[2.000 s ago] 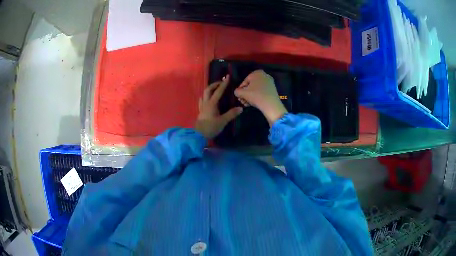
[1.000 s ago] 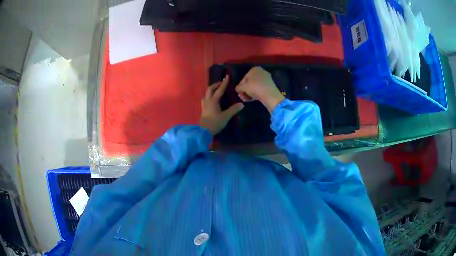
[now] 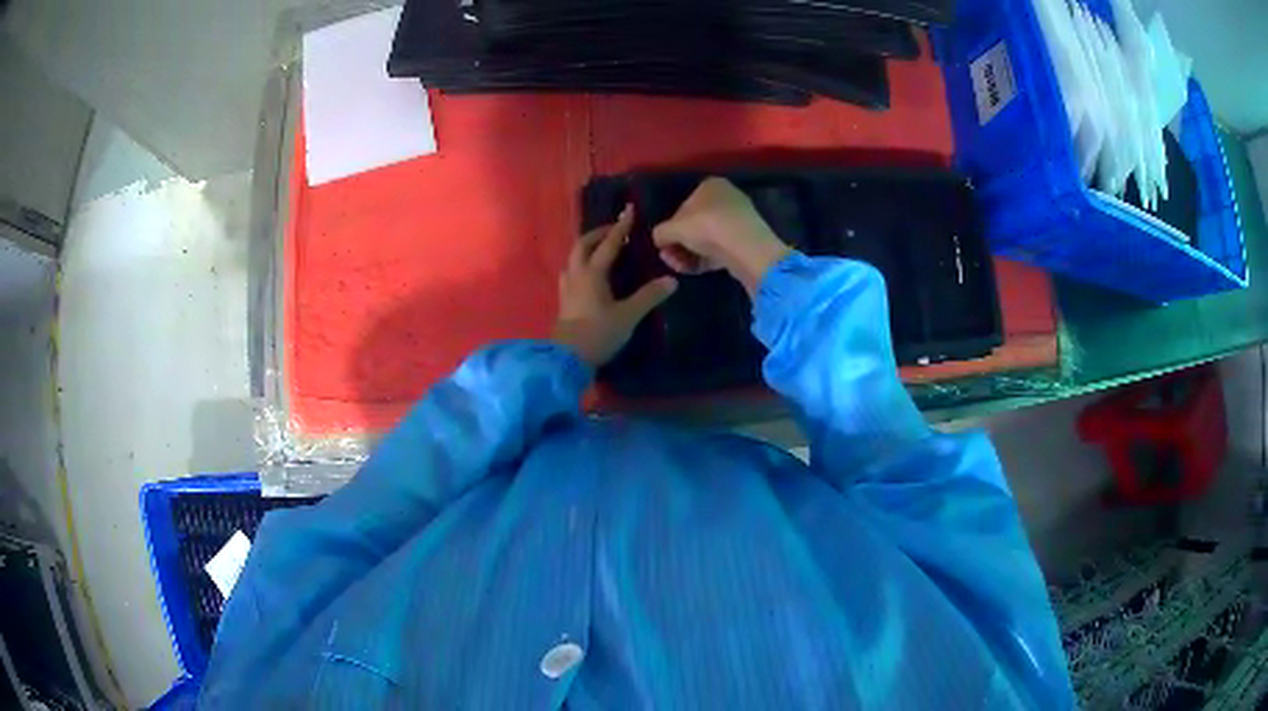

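Observation:
A black compartment tray (image 3: 911,264) lies in front of me on the red mat; its pockets are dark and their contents hard to make out. My left hand (image 3: 598,299) is bare, over the tray's left end, with thumb and fingers spread around a dark area. My right hand (image 3: 719,233) is bare, just right of it over the tray, with fingers curled in and fingertips pointing at the left pocket. Whether either hand grips a black unit cannot be made out, as black lies on black.
Stacked black trays (image 3: 654,49) stand at the mat's far edge. A white sheet (image 3: 364,100) lies far left on the red mat (image 3: 417,264). A blue bin (image 3: 1029,181) with white sheets stands right. A larger blue bin (image 3: 160,542) with a white slip is low left; a red stool (image 3: 1161,431) is low right.
The view has shifted slightly. Both hands stay over the tray's left part, with the right hand's fingers slightly changed. The yellow-orange lettering by my right wrist no longer shows.

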